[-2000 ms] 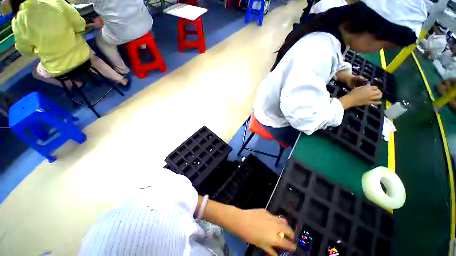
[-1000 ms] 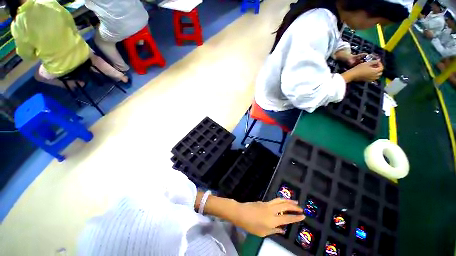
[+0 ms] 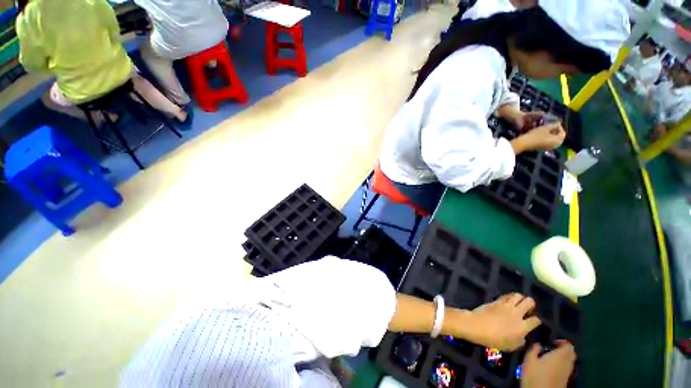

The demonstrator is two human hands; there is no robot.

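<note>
My left hand (image 3: 506, 322), with a bracelet at the wrist, reaches over the black foam tray (image 3: 471, 265) on the bench. My right hand (image 3: 550, 367) is at the bottom edge, close to it and partly cut off. A small dark watch head (image 3: 539, 336) appears between the fingertips of both hands; its screen is not visible. Lit watch heads (image 3: 443, 374) sit in tray pockets near my left forearm, another lit one (image 3: 493, 355) just below my left hand. A dark-screened watch head (image 3: 407, 353) lies in a near left pocket.
A tape roll (image 3: 562, 266) lies right of the tray. A seated worker (image 3: 462, 121) handles something over another foam tray (image 3: 530, 186) ahead. Stacked black trays (image 3: 295, 227) stand low at the left. A blue stool (image 3: 57, 174) and red stools (image 3: 286, 49) stand on the floor.
My left hand has moved right across the tray, away from its left-side pockets. My right hand has come into view. A near left watch head now shows a dark screen.
</note>
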